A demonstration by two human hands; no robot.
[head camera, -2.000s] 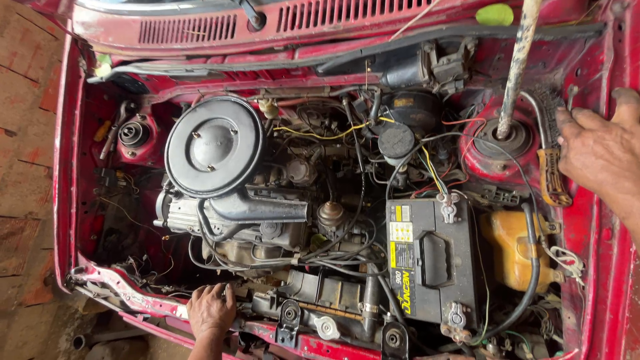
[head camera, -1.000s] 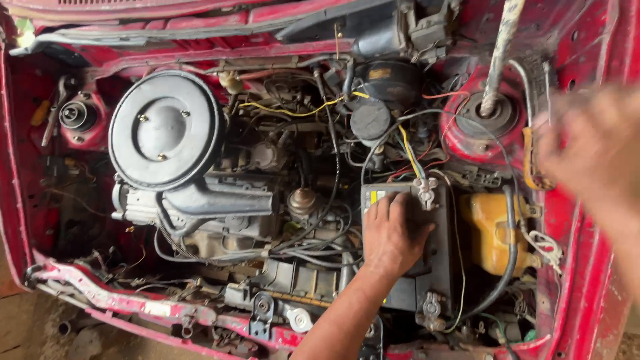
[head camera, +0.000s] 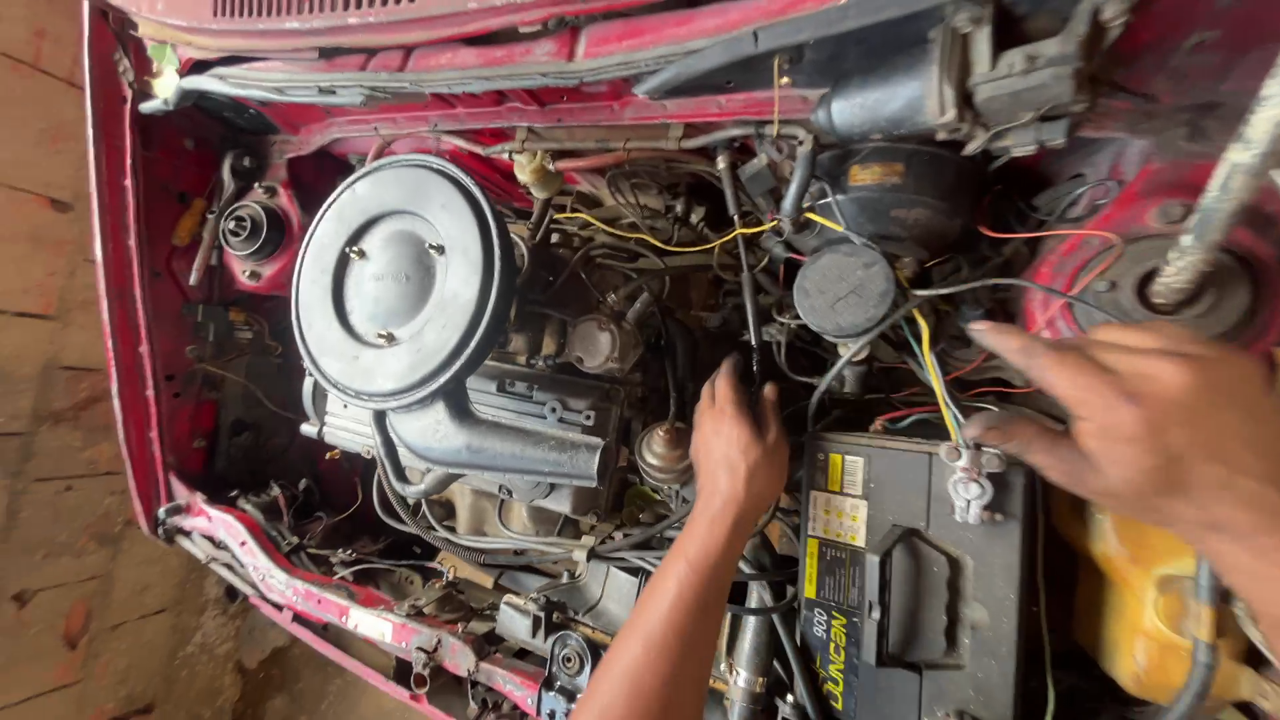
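Note:
My left hand (head camera: pixel 738 440) is low in the middle of the engine bay, its thumb and fingers closed around the lower end of a thin dark cable (head camera: pixel 748 290). My right hand (head camera: pixel 1130 420), slightly blurred, is over the right side with thumb and index finger apart and nothing visible between them. Its thumb is near the yellow wire (head camera: pixel 932 370) and the battery terminal clamp (head camera: pixel 968 480). The black car battery (head camera: pixel 975 620) with a folded handle lies below both hands. A round black cap (head camera: pixel 845 292) is between and above them.
A round metal air cleaner housing (head camera: pixel 400 280) covers the engine at left. A wrench (head camera: pixel 215 215) lies by the left strut mount. At right are a worn pole (head camera: pixel 1215 200) standing at the strut mount and a yellowish plastic reservoir (head camera: pixel 1150 610). The red front panel (head camera: pixel 400 635) borders the bay.
My left hand went from the front panel to the battery top, then up to the thin cable. My right hand has left the right fender and come inward over the wires. The view is closer.

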